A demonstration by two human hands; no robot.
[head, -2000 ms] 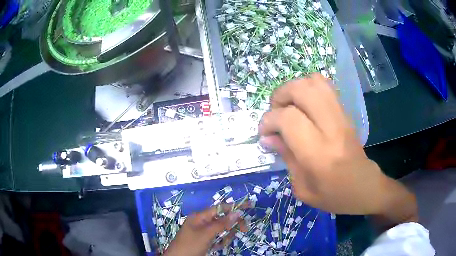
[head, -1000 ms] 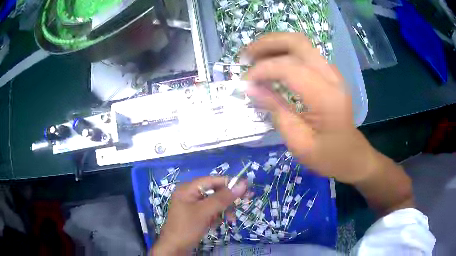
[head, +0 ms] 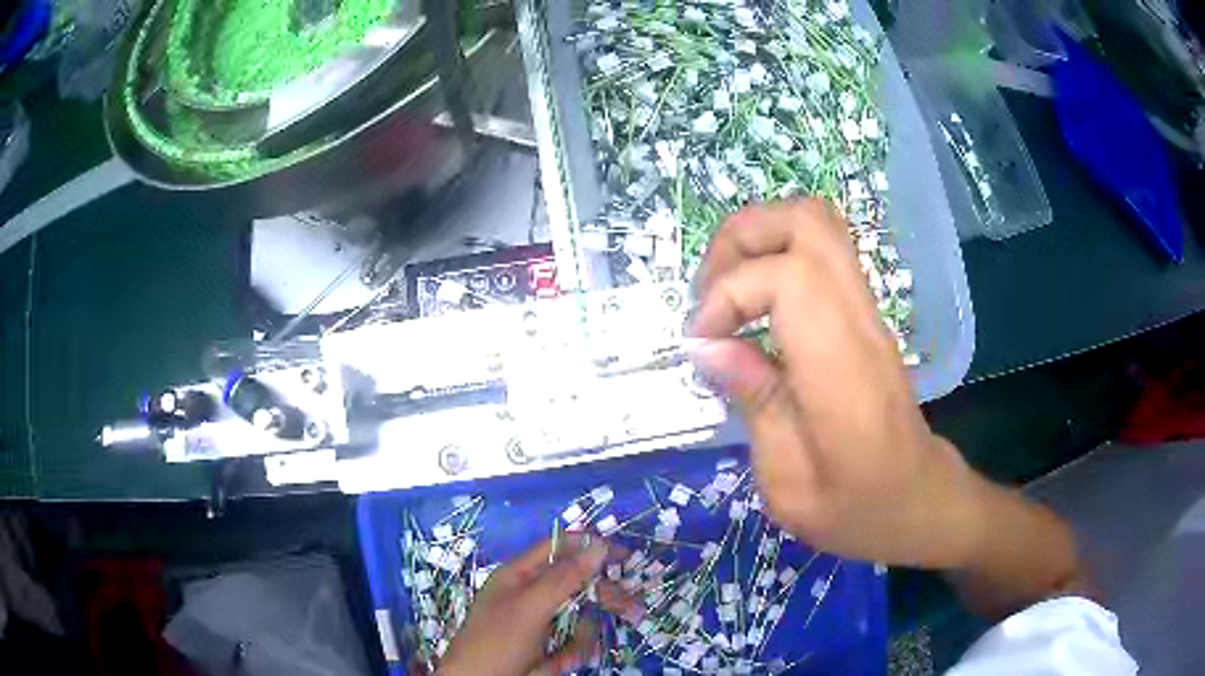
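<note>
My right hand (head: 826, 383) is at the right end of the glared-out metal assembly fixture (head: 463, 396). Its thumb and forefinger are pinched at the fixture's end, with a bit of a thin stemmed part showing between them. My left hand (head: 529, 608) is low over the left half of the blue tray (head: 377, 555), its fingers closed around stemmed parts (head: 578, 541). More white-headed stemmed parts lie loosely in the tray. The tip of the part in my right hand is lost in the glare.
A clear bin (head: 945, 317) heaped with stemmed parts stands beyond my right hand. A feeder track (head: 552, 145) runs to the fixture from behind. The green-lined bowl feeder (head: 146, 145) is upper left. A small clear box (head: 1011, 185) and a blue scoop-like shape (head: 1123, 159) are upper right.
One second ago my right hand was raised off the fixture; it is now pinched at its right end. My left hand is lower over the tray. The whole view has shifted slightly.
</note>
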